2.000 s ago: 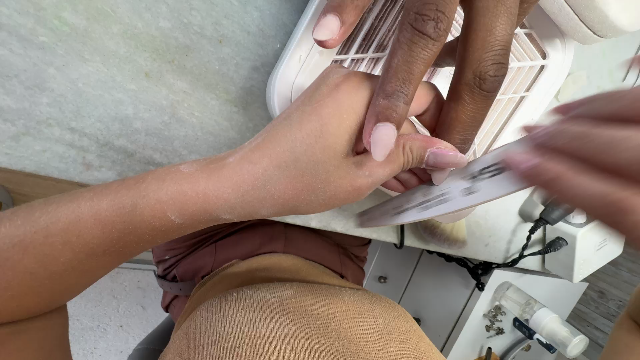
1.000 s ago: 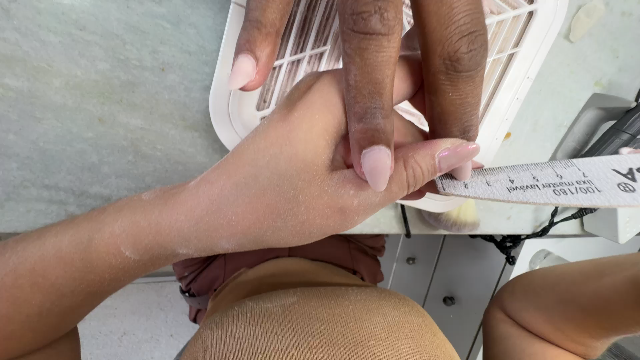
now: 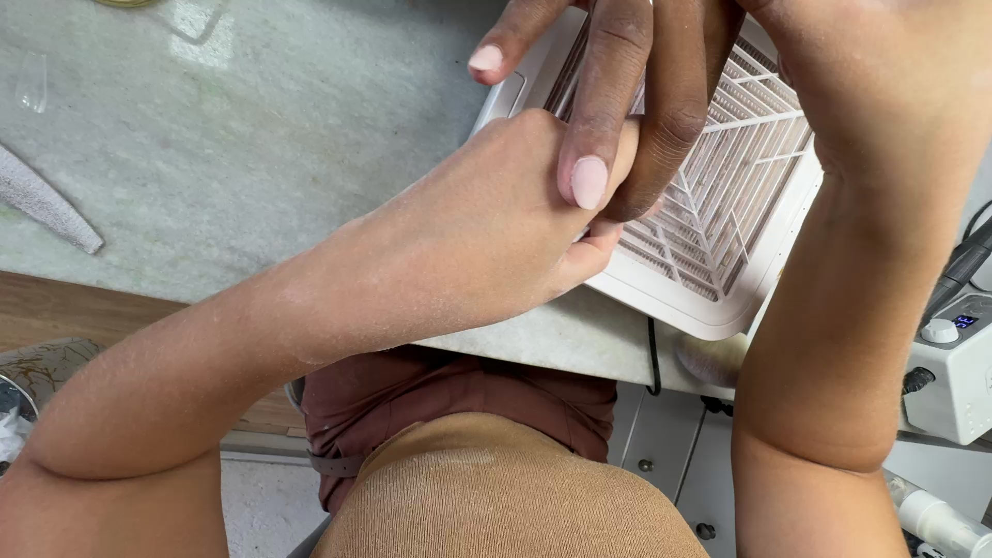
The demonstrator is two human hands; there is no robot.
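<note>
My left hand point(image 3: 511, 209) is closed around fingers of another person's hand point(image 3: 620, 108), whose pale pink nails lie over my knuckles. Both are above a white nail dust collector point(image 3: 713, 310) with a slatted grille. At the upper right, my right hand point(image 3: 876, 62) is raised near the other person's hand; its fingers are cut off by the frame edge, so whether it holds anything is hidden. No nail file shows in that hand. Another grey nail file point(image 3: 46, 201) lies on the marble tabletop at the far left.
A white nail drill unit point(image 3: 953, 372) with a dark handpiece point(image 3: 961, 271) stands at the right. A soft brush point(image 3: 713, 358) is by the tabletop's front edge, near a black cable point(image 3: 655, 356). A clear nail tip point(image 3: 32, 84) lies upper left; a clear bottle point(image 3: 930, 508) is lower right.
My right hand has moved up toward the top right; the white nail file seen beside the other person's nail earlier is out of view. My left thumb no longer extends along the other person's finger.
</note>
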